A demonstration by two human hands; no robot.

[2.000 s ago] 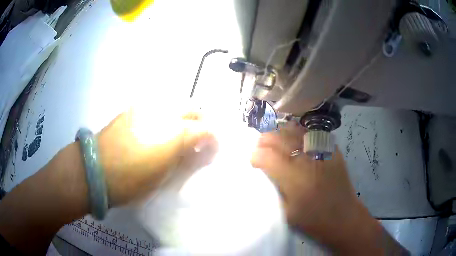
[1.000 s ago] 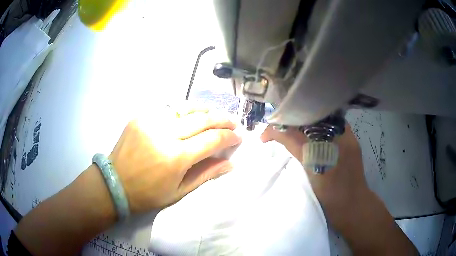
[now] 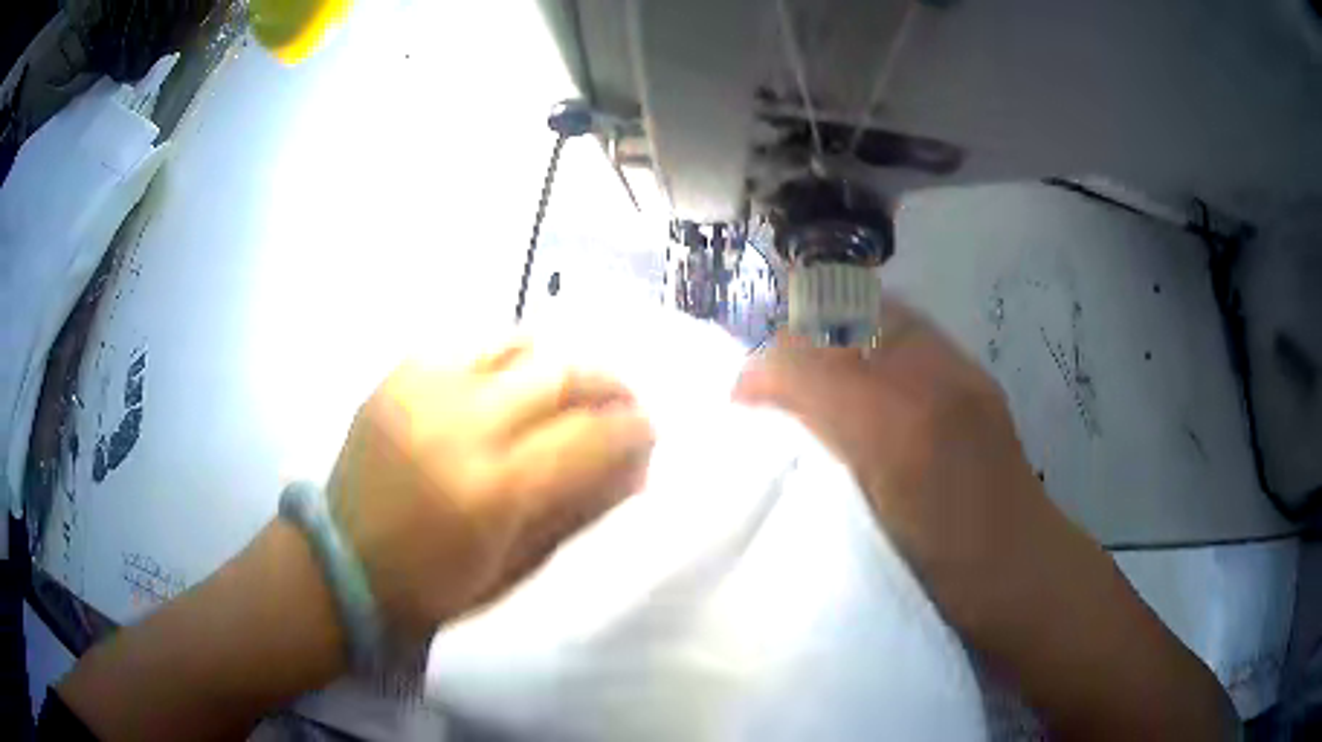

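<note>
A white fabric piece [image 3: 711,594] lies in front of the machine and hangs toward me, its upper part washed out by the lamp. My left hand [image 3: 493,471], with a bangle at the wrist, is closed on its left edge, fingertips just in front of the needle area. My right hand [image 3: 899,420] holds its right edge, partly behind the tension knob [image 3: 834,297] and slightly blurred. The presser foot area [image 3: 711,268] shows as blurred dark metal beyond the fabric's upper edge. Whether the fabric is under the foot cannot be told.
The pale machine head [image 3: 1044,87] fills the upper right. A thin dark bent rod [image 3: 539,225] stands left of the foot. A yellow object [image 3: 297,22] is at the far edge. White cut pieces [image 3: 65,218] lie at the far left of the white table [image 3: 218,334].
The view has shifted, so the machine head and tension knob sit further left and higher. Both hands still hold the fabric; the left fingers have drawn back from the foot and curled.
</note>
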